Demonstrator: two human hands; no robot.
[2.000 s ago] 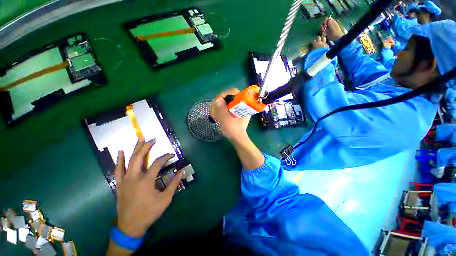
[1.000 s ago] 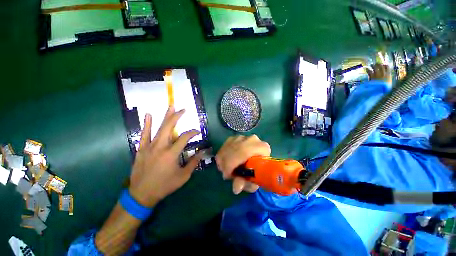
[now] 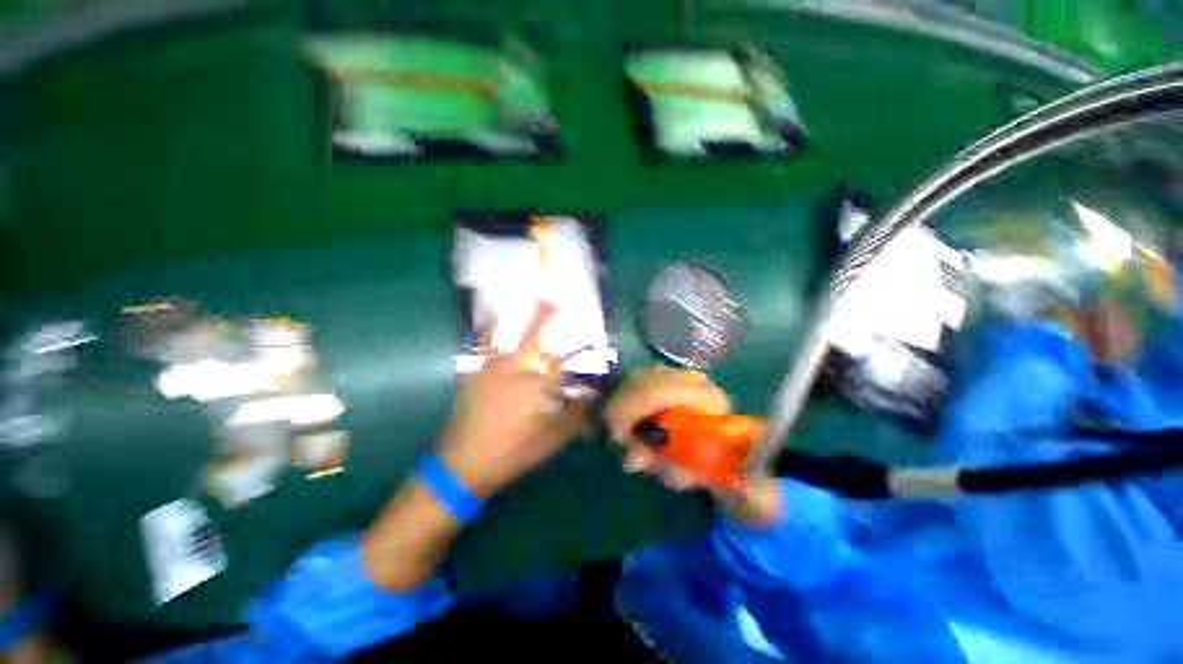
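The picture is blurred. An open tablet assembly (image 3: pixel 519 279), black-framed with a pale silver panel and a short orange strip, lies in front of me. My left hand (image 3: pixel 513 396), with a blue wrist strap (image 3: pixel 449 489), rests at its near edge with a finger over the panel; its fingertips are blurred. My right hand (image 3: pixel 668 422) is closed around the orange electric screwdriver (image 3: pixel 716 449), right of the tablet's near corner. The screwdriver's tip cannot be made out. The round screw dish (image 3: pixel 695 314) lies right of the tablet.
Two tablet units (image 3: pixel 428 97) lie at the back. Another tablet unit (image 3: pixel 895 305) is at right, partly behind the coil (image 3: pixel 830 311). A pile of small pieces (image 3: pixel 253 389) and a white sheet (image 3: pixel 183 550) lie left. A person in blue (image 3: pixel 1038 428) is at right.
The view has shifted, so the bench things sit further right. More small pieces show at left. My right hand still holds the screwdriver, now nearer the tablet's corner. My left hand stays at the tablet.
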